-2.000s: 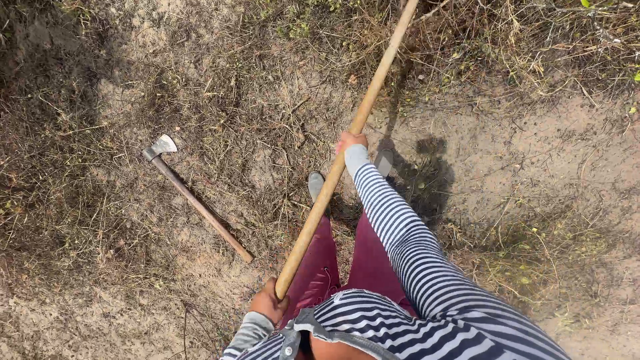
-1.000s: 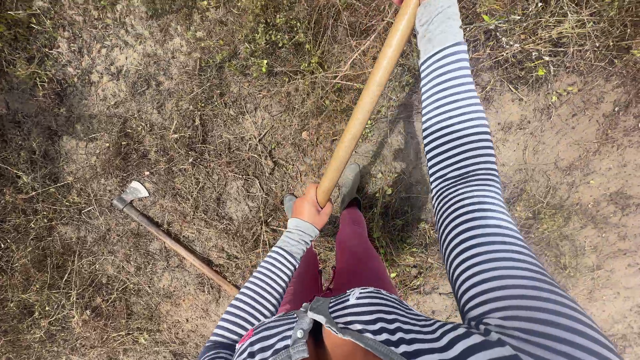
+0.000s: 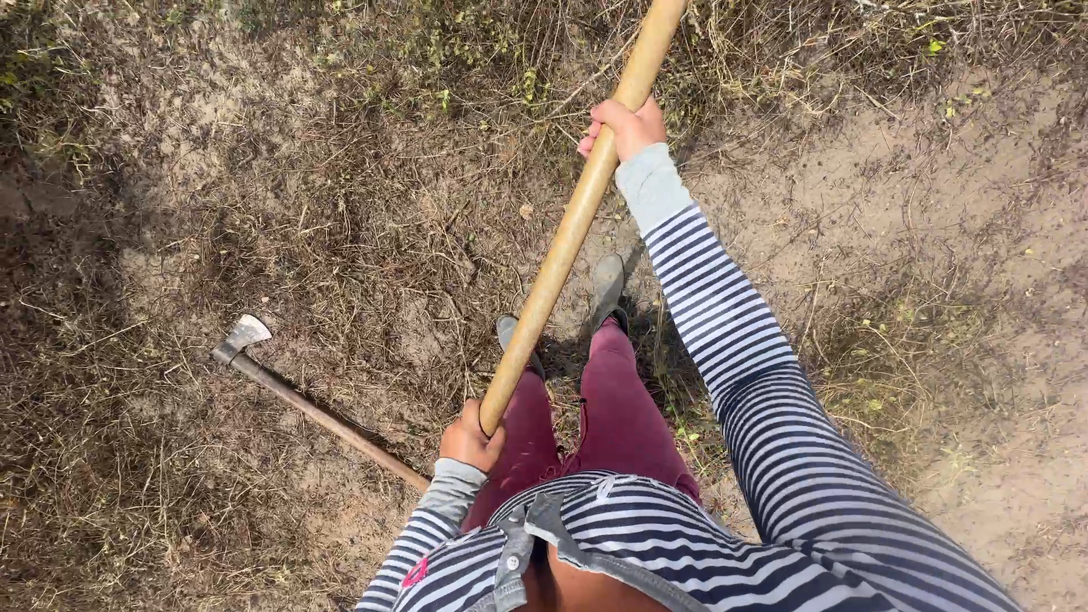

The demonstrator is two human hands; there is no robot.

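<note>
A long, smooth wooden pole point(image 3: 557, 263) slants across the view, from my waist up past the top edge, where its far end is out of sight. My left hand point(image 3: 473, 438) is wrapped around its lower end, close to my left thigh. Farther up, my right hand point(image 3: 625, 127) grips the same pole with my arm stretched forward. An axe point(image 3: 319, 412) with a wooden handle lies on the ground to the left, its metal head pointing away from me; neither hand touches it.
Dry grass and thin twigs point(image 3: 357, 212) cover much of the ground. Bare sandy soil point(image 3: 850, 195) shows at the right. Denser brush point(image 3: 765, 51) grows along the top. My two grey boots point(image 3: 609, 285) stand below the pole.
My right hand, out past the top edge one second ago, is back in view on the pole. Both hands have kept their hold. The axe lies on the ground throughout.
</note>
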